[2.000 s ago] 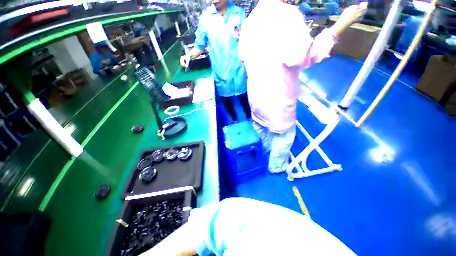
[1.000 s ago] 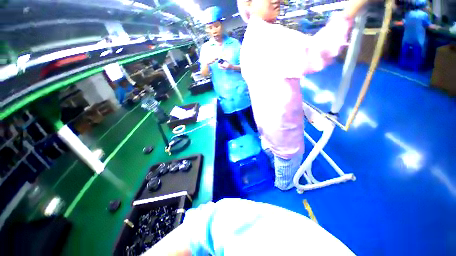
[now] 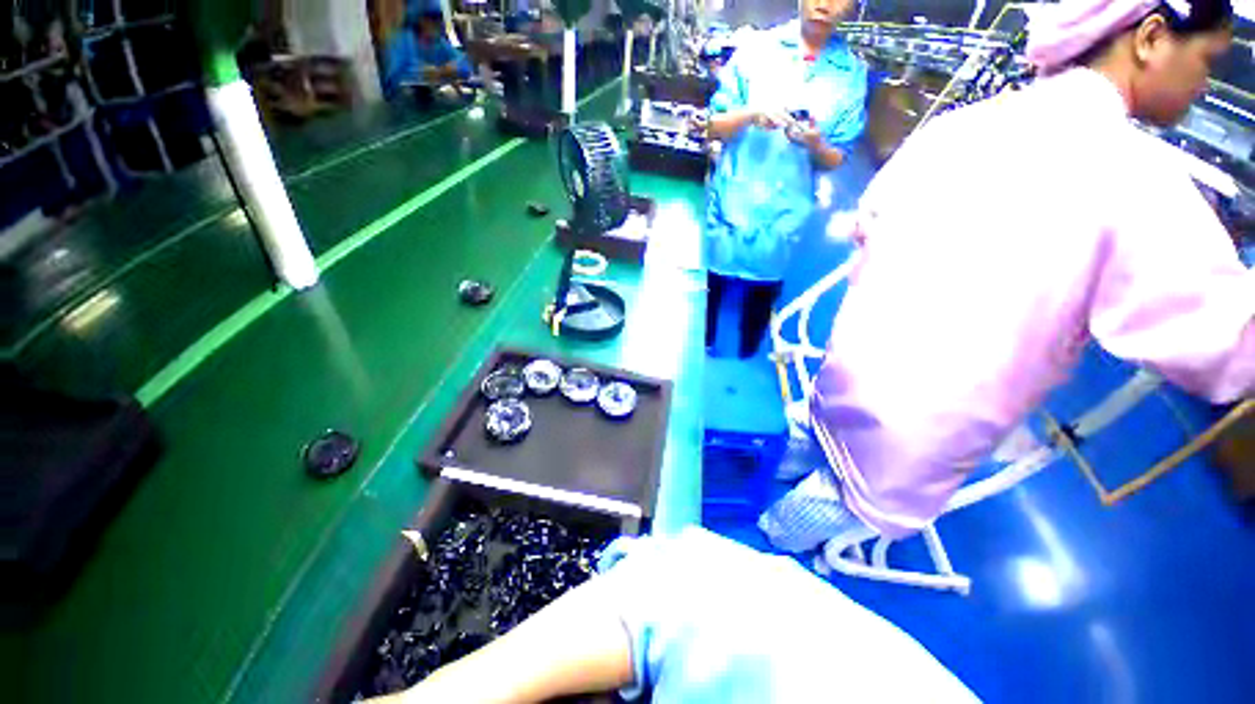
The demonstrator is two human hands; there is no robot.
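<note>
A dark tray of small glossy black parts (image 3: 475, 585) lies nearest in front of me on the teal bench edge. My right forearm, in a light blue sleeve, crosses its lower right corner; my right hand is cut off by the lower edge of the picture. My left hand is not in view. Behind it, a shallow dark tray (image 3: 585, 447) holds several silver-faced round units (image 3: 508, 420) towards its far left part. A pale strip (image 3: 540, 491) runs along the edge between the two trays.
Dark round units (image 3: 330, 453) lie spaced on the green belt. A dark round dish (image 3: 589, 312), a pale ring (image 3: 589, 261) and a small black fan (image 3: 595, 175) stand beyond. A person in pink (image 3: 991, 289) is close at right by a white frame; another in blue (image 3: 785, 151) stands farther along.
The view has turned, and the trays show farther right. The round units on the belt show nearer. The person in pink now leans to the right and appears larger.
</note>
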